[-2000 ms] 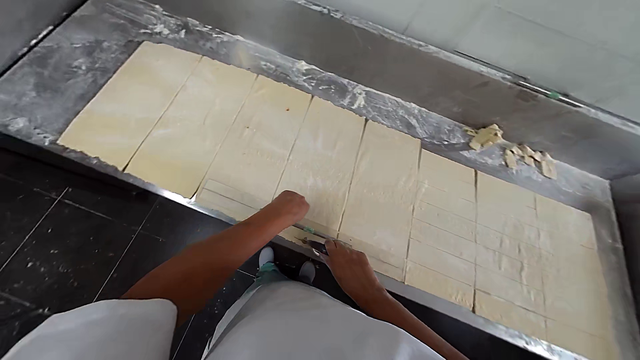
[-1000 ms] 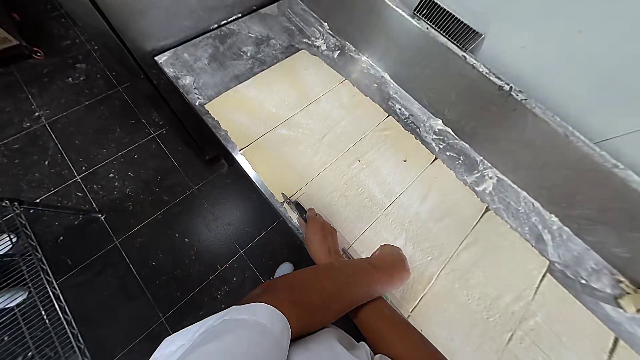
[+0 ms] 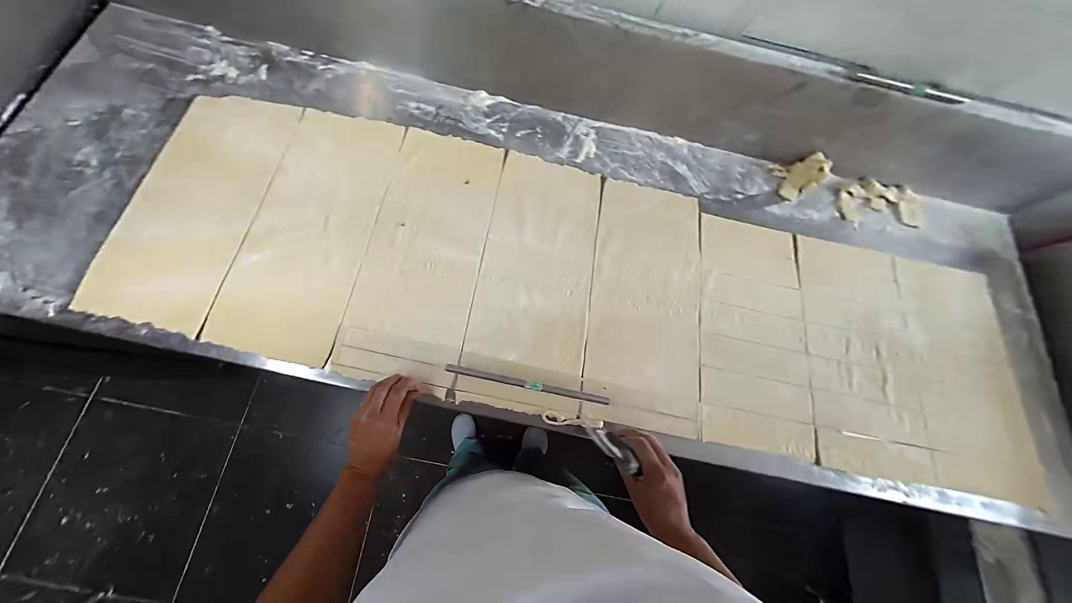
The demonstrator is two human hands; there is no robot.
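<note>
A long sheet of pale dough [image 3: 536,251], divided by cuts into several wide panels, lies on a floured metal worktop. Thinner crosswise lines run over its right part and near its front edge. A narrow bar [image 3: 528,384] with a green mark rests over the middle panels. My left hand [image 3: 383,423] is at the front edge, fingertips by the dough; whether it grips anything is unclear. My right hand [image 3: 655,484] holds a dark-handled cutting tool [image 3: 618,452], blurred, and a thin curled dough strip [image 3: 569,420] is at its tip.
Dough scraps [image 3: 878,199] and another clump [image 3: 805,176] lie at the back right, near the raised metal back wall [image 3: 653,109]. A shiny metal front edge [image 3: 871,486] borders the worktop. Dark floor tiles [image 3: 151,461] show below.
One second ago my arms were crossed, with the tool near the dough's left part; now they are apart. The dough strip now shows at the tool. The view has swung back right.
</note>
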